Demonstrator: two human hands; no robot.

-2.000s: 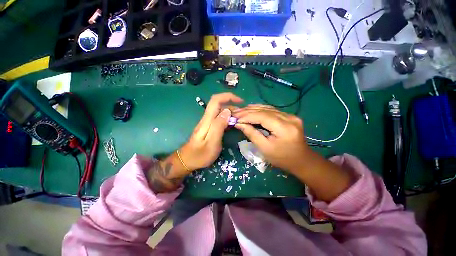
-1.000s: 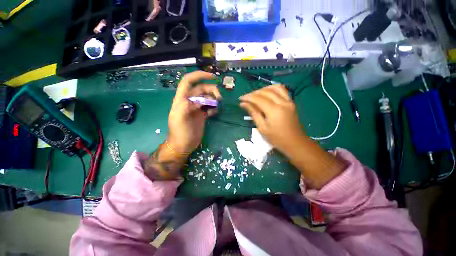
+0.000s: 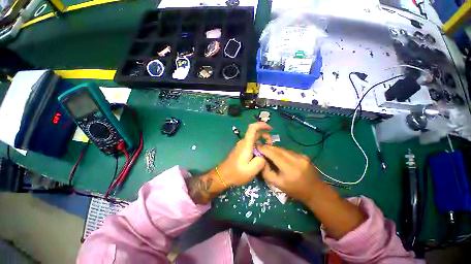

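My left hand (image 3: pixel 241 161) holds a small unit (image 3: pixel 257 152) that shows a thin pink-purple lit edge between the fingers. My right hand (image 3: pixel 292 172) is against it, fingertips on the unit and mostly covering it. Whether the right fingers grip it or only touch it cannot be told. A crumpled white wipe (image 3: pixel 277 193) lies partly under my right hand. Many tiny white scraps (image 3: pixel 251 193) lie on the green mat below the hands.
Black watch tray (image 3: pixel 170 85) at back left, blue bin (image 3: pixel 289 78) at back centre, multimeter (image 3: pixel 97 119) with red leads at left. Small black watch (image 3: pixel 170 126) on the mat. White cable (image 3: pixel 366 154) curves right of my hands; black cylinder (image 3: pixel 410 196) farther right.
My hands were apart a second ago, the left holding the lit unit; now they are together at it. The view has shifted, showing more of the tray and the left side.
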